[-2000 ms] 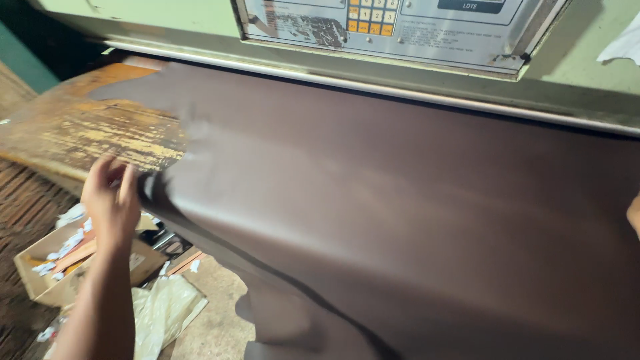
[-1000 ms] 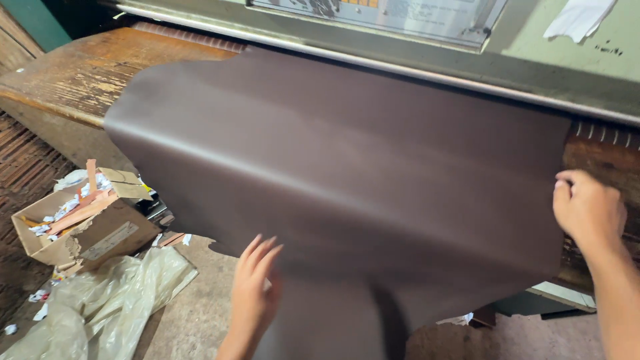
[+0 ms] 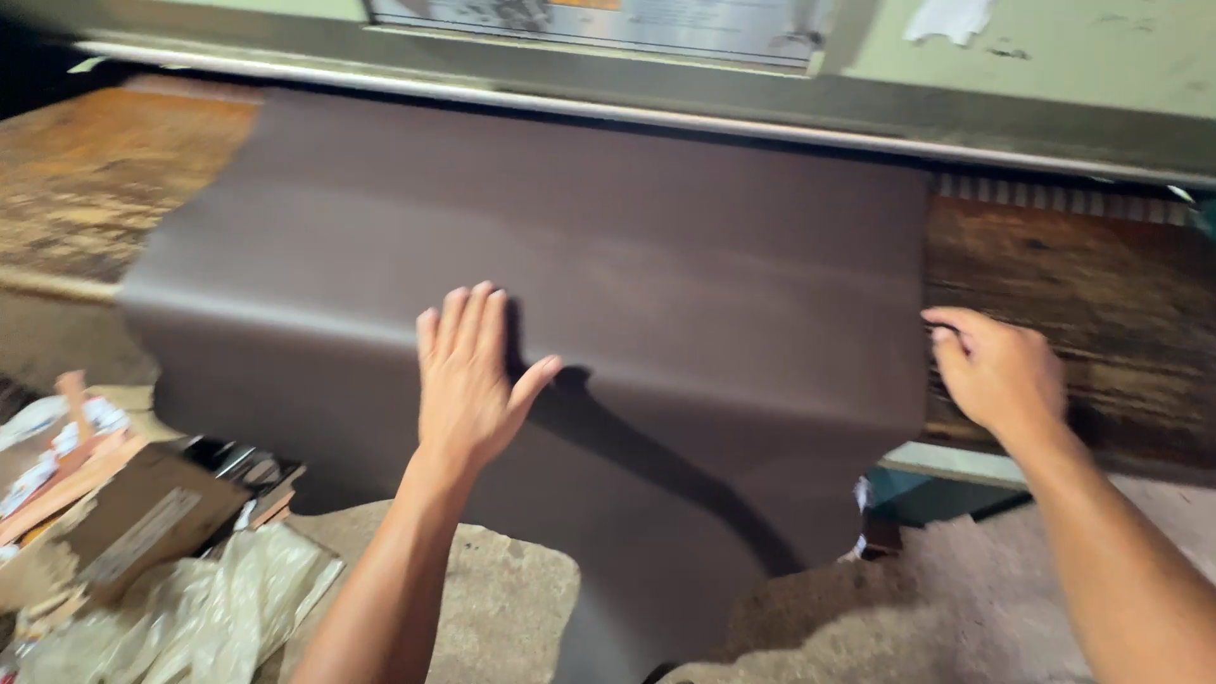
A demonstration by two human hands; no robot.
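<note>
A large sheet of dark brown leather lies over a worn wooden table and hangs down past its front edge. Its far side runs in beneath the metal bar of a green machine. Flat on the leather, near the fold at the table's front, rests my left hand with fingers spread. My right hand is at the sheet's right edge, thumb and forefinger pinched together; whether the edge is between them is hard to tell.
At the lower left stands a torn cardboard box with scraps and paper, beside a crumpled clear plastic sheet. The concrete floor shows below the leather. A control panel sits on the machine's front.
My left hand, below the table edge a second ago, is now up on the leather. Two seconds ago it was at the sheet's left side. The leather lies smoother on the left.
</note>
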